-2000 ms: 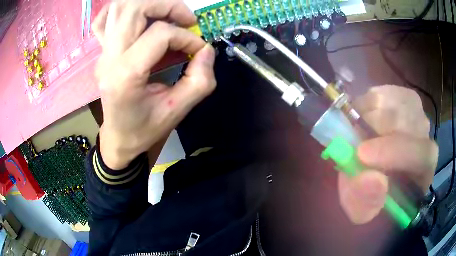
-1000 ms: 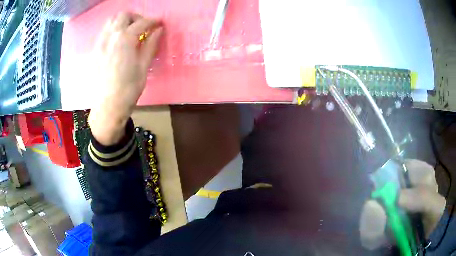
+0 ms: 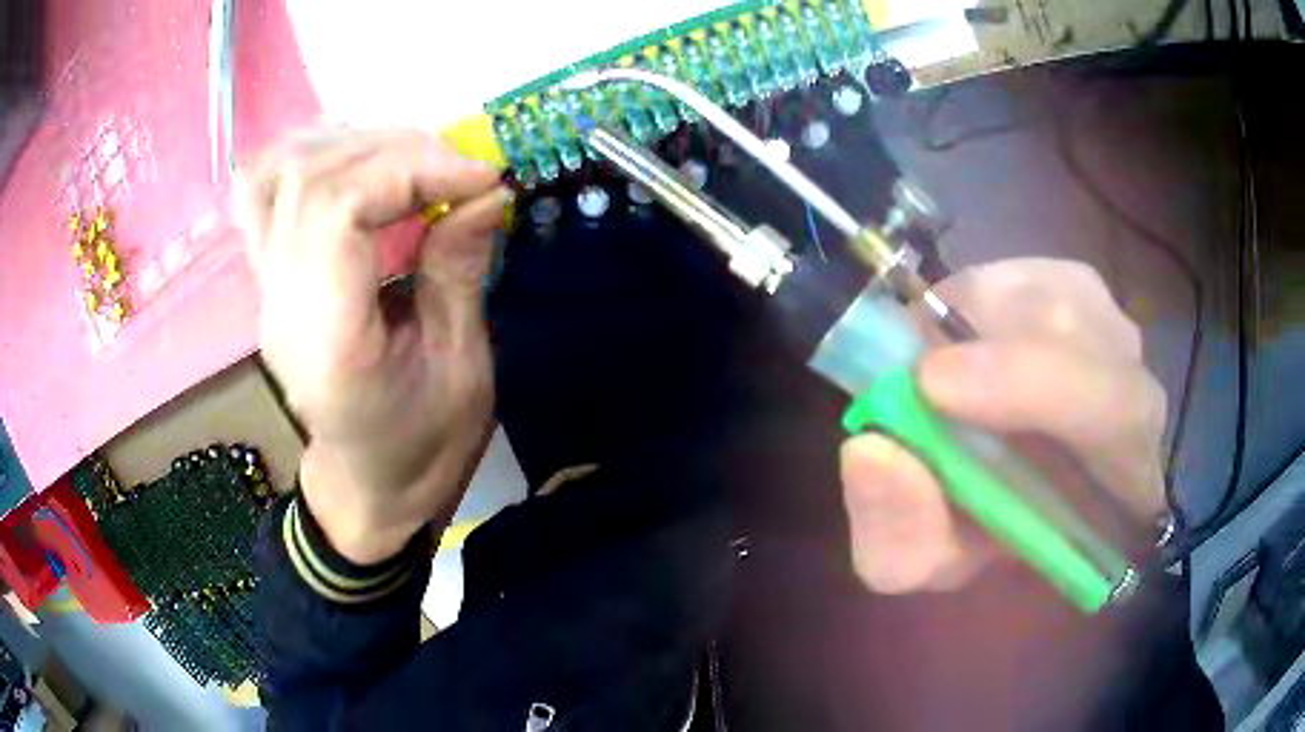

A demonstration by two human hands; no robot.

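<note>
The green PCB panel [image 3: 687, 79] lies at the pad edge, with yellow tape [image 3: 472, 140] at its left end and round black components [image 3: 593, 202] hanging below it. My right hand [image 3: 1016, 415] holds the soldering iron by its green handle [image 3: 988, 486]. The iron's shaft [image 3: 673, 190] and the bent solder feed tube [image 3: 716, 115] reach the panel's left part. My left hand [image 3: 379, 315] is blurred, its thumb and finger pinched at the panel's left end on a small yellow component [image 3: 441, 212], mostly hidden by the fingers.
A loose pile of yellow components [image 3: 100, 265] lies on the pink mat [image 3: 57, 358] at left. Tweezers [image 3: 222, 86] lie on the mat. The white pad [image 3: 415, 57] is behind the panel. Finished panels [image 3: 193, 543] and a red bin [image 3: 72, 551] are below left. Thin black cables [image 3: 1202, 315] run at right.
My left hand has moved from over the mat to the panel's left end with a yellow component. The view has shifted closer to the panel. The iron is still held over the panel.
</note>
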